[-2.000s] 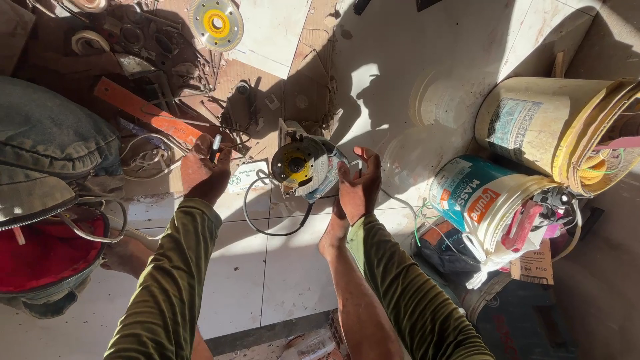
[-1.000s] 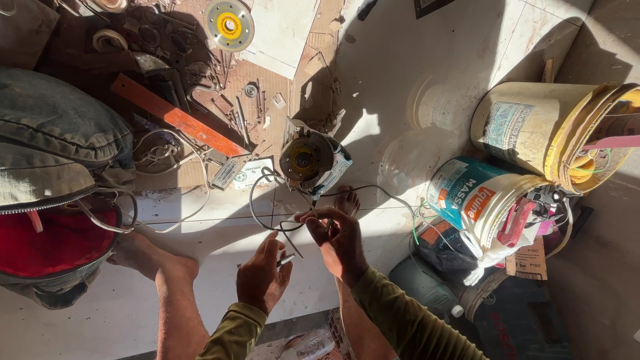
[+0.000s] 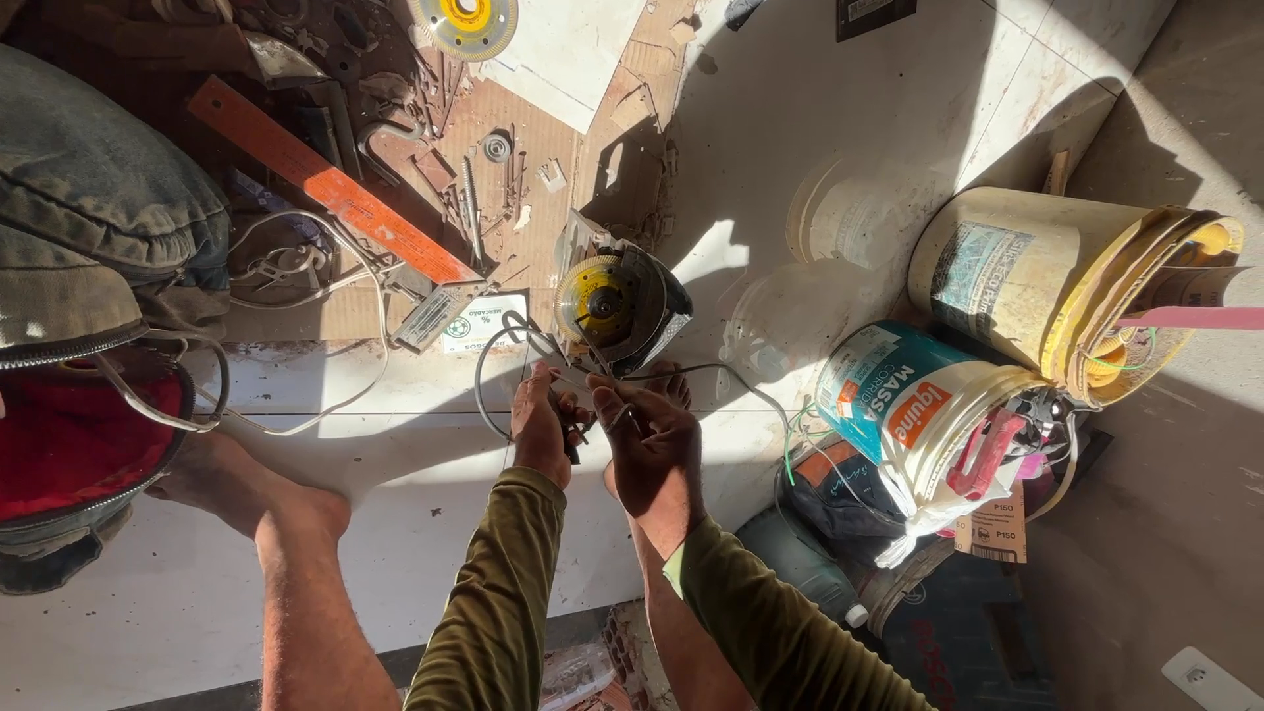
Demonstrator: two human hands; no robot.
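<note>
A circular power saw or cutter [image 3: 642,296] with a yellow-centred diamond disc [image 3: 595,299] sits on the tiled floor, just beyond both hands. Its dark power cord [image 3: 481,380] loops to the left of it. My left hand [image 3: 545,425] is closed round a small dark tool whose kind I cannot tell. With bent fingers, my right hand [image 3: 652,434] grips a thin dark rod-like thing, perhaps a cord end or a tool shaft, close to the disc. The fingertips of both hands nearly meet below the saw.
An orange-handled level or square [image 3: 336,193] lies on cardboard among screws and scraps. Another diamond disc [image 3: 466,22] is at the top. Left stands an open bag with red lining [image 3: 79,434]. Two buckets, one yellowish [image 3: 997,267] and one white and teal [image 3: 889,385], hold tools at right.
The orange tool was in my left hand two seconds ago and now lies on the cardboard. Both hands have since come together, close to the saw's disc.
</note>
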